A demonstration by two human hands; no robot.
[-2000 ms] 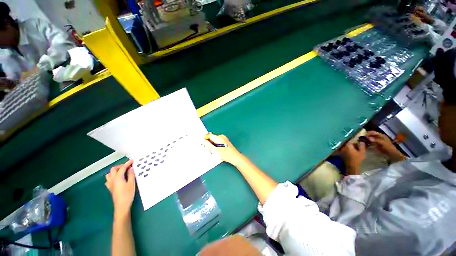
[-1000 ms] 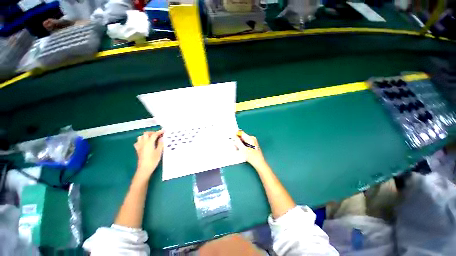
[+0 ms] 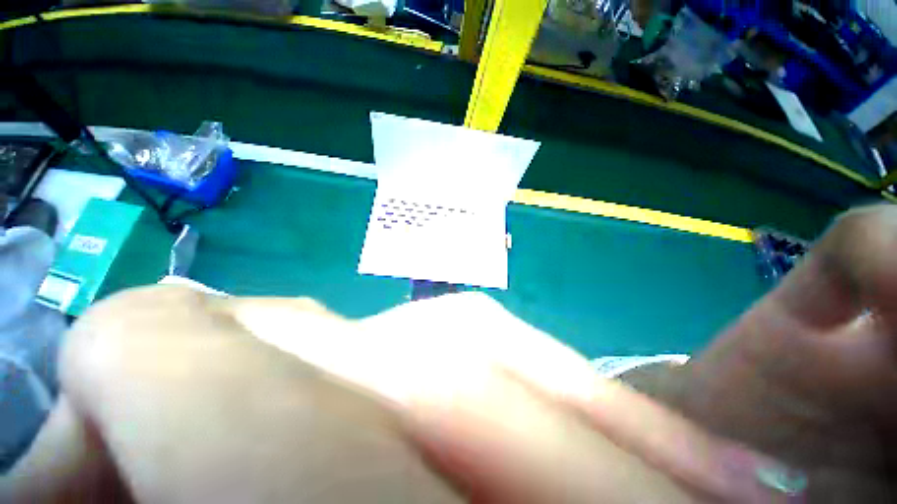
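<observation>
A white release liner sheet (image 3: 448, 251) lies on the green bench. Its far half is raised, and rows of small dark marks show on its near left part. My left hand (image 3: 295, 394) is very large, close to the camera and blurred, with its fingers reaching to the lower right. My right hand (image 3: 826, 315) is also close and blurred, cut off by the right edge. Neither hand touches the sheet. I cannot tell whether either holds anything. The dark top of a clear plastic bag (image 3: 433, 288) shows just below the sheet; my left hand hides the rest.
A blue parts bin (image 3: 202, 187) with crumpled clear bags stands at the left, near a green box (image 3: 103, 246) and a black cable. A neighbour's pale sleeve (image 3: 25, 285) is at the left edge. A yellow post (image 3: 502, 69) rises behind the sheet. A tray corner (image 3: 775, 256) shows at right.
Both hands have left the sheet's side edges and come up close to the camera. The sheet stays on the bench. The view has shifted.
</observation>
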